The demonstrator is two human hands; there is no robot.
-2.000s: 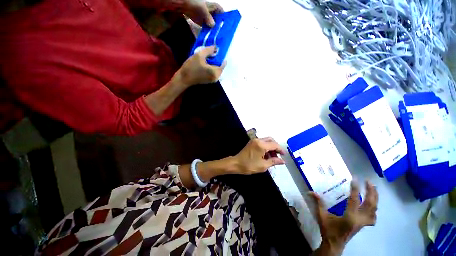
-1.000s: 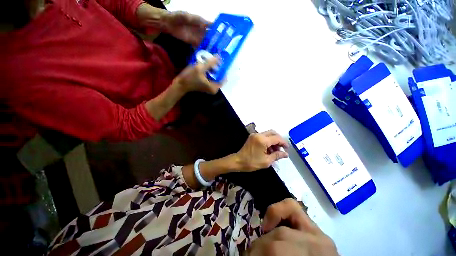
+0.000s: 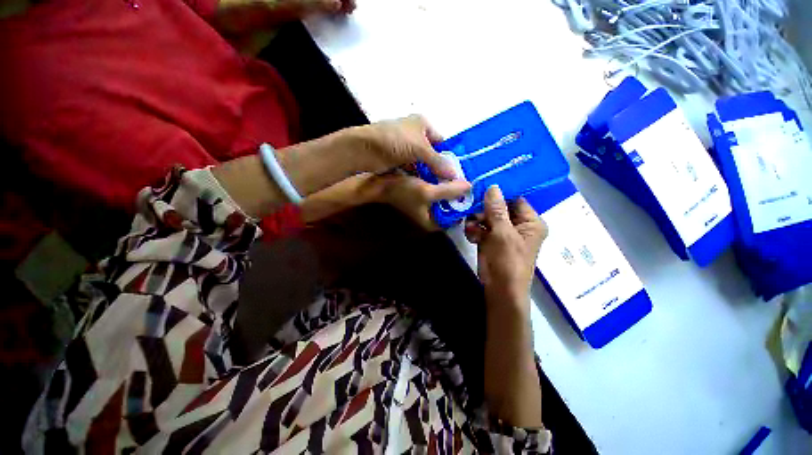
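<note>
A blue insert card with a white USB data cable is held up at the table's near edge, cable side up. The cable's coil is at the card's left end and two connector ends point right. My left hand, with a pale bracelet on the wrist, grips the coil end from above. My right hand pinches the card's lower edge. The other person's hand also touches the coil end, below mine. A white-faced retail box lies flat on the table, its upper end partly covered by the card.
Two fanned empty carton stacks lie to the right. A loose cable heap is at the far side. Blue pieces are at the lower right. A person in red sits at the upper left beside the table.
The other person's blue card has moved right and down to my hands. My left hand has reached up to it, and my right hand has risen from the lower edge and pinches it.
</note>
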